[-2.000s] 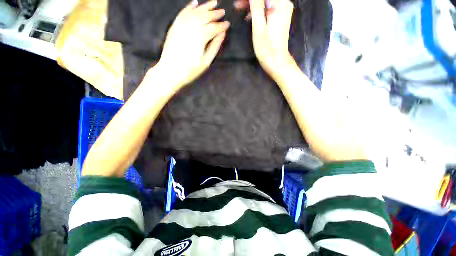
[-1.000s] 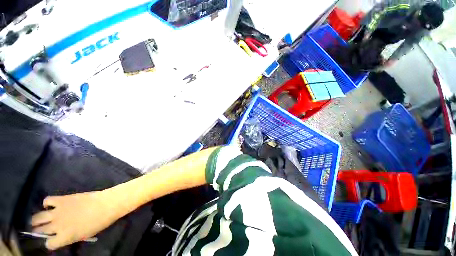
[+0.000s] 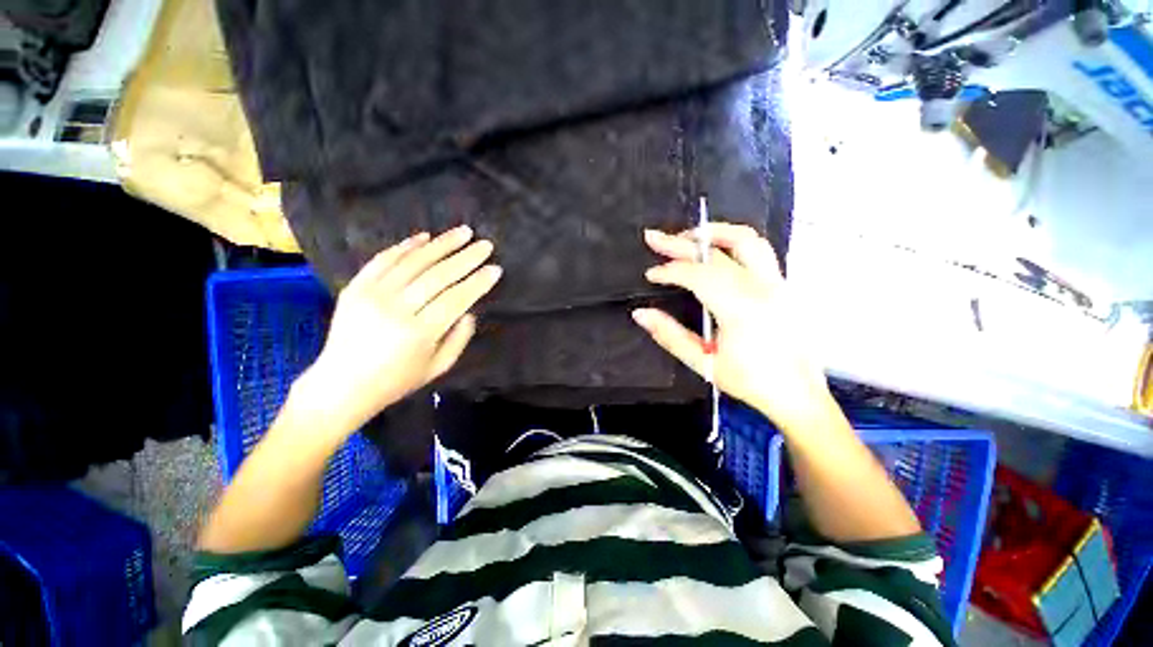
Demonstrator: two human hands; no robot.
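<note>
A dark grey-black cloth (image 3: 569,190) lies in front of me and over my lap, in layers with a fold or edge running across it. My left hand (image 3: 411,316) lies flat on the cloth at left, fingers spread, holding nothing. My right hand (image 3: 727,310) is on the cloth at right and holds a thin pale stick-like tool (image 3: 704,272) with a small red part. The tool lies across the fingers, pointing away from me. I cannot tell if it is a pen or a seam ripper.
A white sewing machine (image 3: 1119,82) stands at upper right on a white table (image 3: 885,303) with small tools (image 3: 1056,281). Blue crates stand at left (image 3: 259,329) and right (image 3: 936,461). A tan piece (image 3: 190,139) lies upper left. A red stool (image 3: 1012,544) is at lower right.
The view has swung back from the machine and floor at right to the cloth. Compared with two seconds ago, both hands are nearer my body on the cloth.
</note>
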